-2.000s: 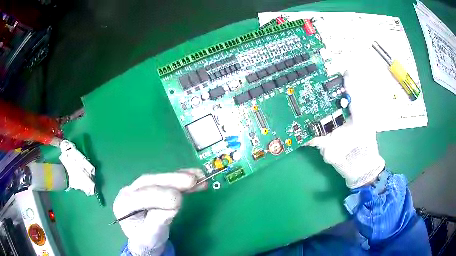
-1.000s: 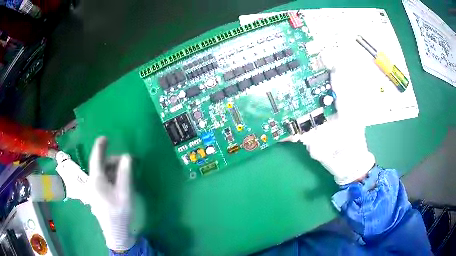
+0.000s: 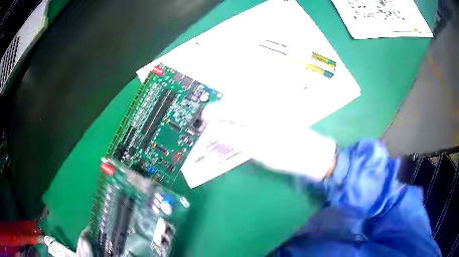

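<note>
A green circuit board [image 3: 162, 118] lies slanted at centre left, its terminal strip facing left. A second circuit board [image 3: 133, 216], blurred, overlaps its near end at the lower left. My left hand [image 3: 85, 245], white-gloved and mostly cut off by the bottom edge, is at the second board's left edge and holds it. My right hand [image 3: 282, 145], gloved, overexposed and blurred, has its fingertips at the first board's right edge; its grip is not clear. Yellow-handled cutters [image 3: 320, 65] lie on a white drawing sheet [image 3: 241, 50].
A white sheet with faint coloured print [image 3: 219, 150] lies under my right hand. Another printed sheet [image 3: 385, 17] is at the top right. A red duct [image 3: 20, 235] and a white cloth [image 3: 58, 247] are lower left. A dark belt [image 3: 95, 70] runs beyond the green mat [image 3: 226, 216].
The view has turned, so the first board and sheets appear rotated and shifted left. My left hand was empty a second ago; a second board has come in with it at the lower left.
</note>
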